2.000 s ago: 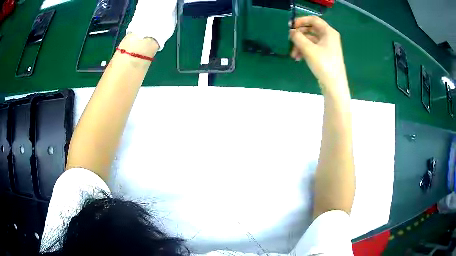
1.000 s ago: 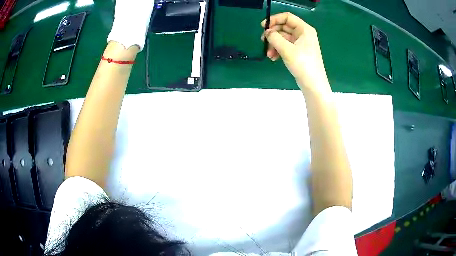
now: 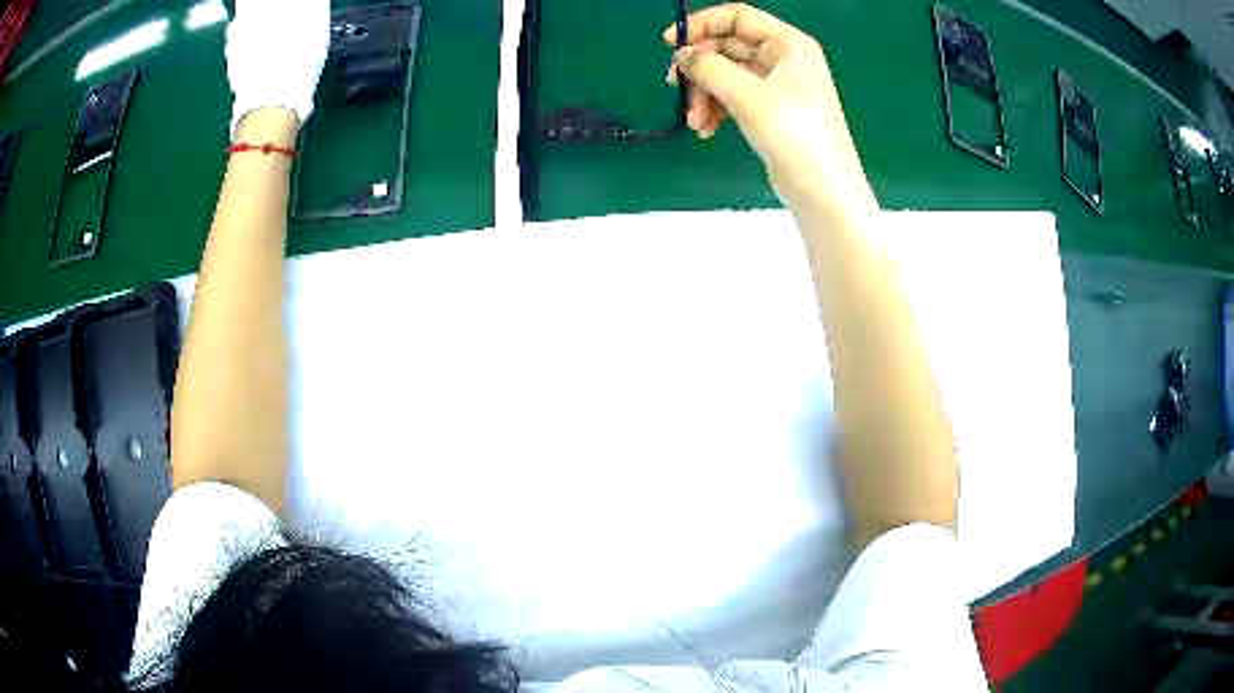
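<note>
My left hand (image 3: 278, 61), in a white glove, is at the top left, its fingertips hidden or cut off by the top edge. It overlaps the left side of a phone frame (image 3: 394, 149) lying on the green belt; whether it grips it is unclear. My bare right hand (image 3: 765, 81) is at the top centre. Its thumb and fingers pinch the dark right edge of another phone frame (image 3: 596, 127). This frame has an uneven black strip across its near end, and the green belt shows through it. Its far end is cut off by the top edge.
More phone frames lie on the belt at left (image 3: 60, 203) and right (image 3: 1003, 129). A white sheet (image 3: 568, 406) lies in front of me. A ribbed black tray (image 3: 122, 393) is at left. A small dark item (image 3: 1171, 399) lies on the grey edge at right.
The frames on the belt have shifted left. My left hand has moved left beside its frame. My right hand and the frame it pinches have also moved left.
</note>
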